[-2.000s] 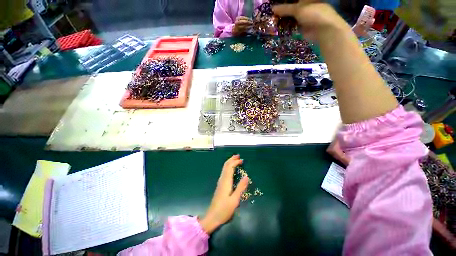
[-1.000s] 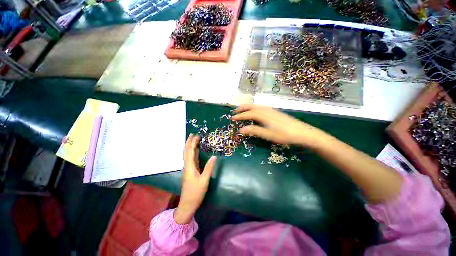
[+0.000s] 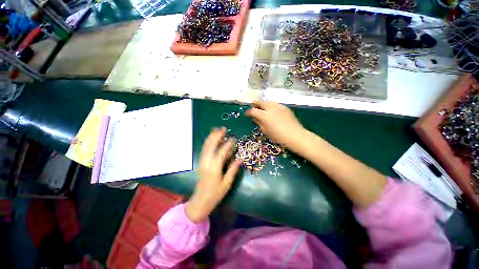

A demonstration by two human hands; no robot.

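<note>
A heap of small ringed metal fittings, silver, gold and dark, lies on the green bench top. My left hand is at the left edge of the heap, fingers apart, its fingertips at the fittings. My right hand is just beyond the heap, its fingers bent down near the bench; whether it pinches a piece is too blurred to tell. A few loose ringed fittings lie left of my right fingertips. Small pale pieces are scattered at the heap's near right side.
A clear tray and a pink-orange tray, both with fittings, stand beyond on the pale strip. Another pink-orange tray and paper slips are at right. An open record book lies at left, a red crate below.
My right hand has come down from high over the far side to the bench. A heap of fittings now lies between my hands and has shifted right and nearer over the small pieces.
</note>
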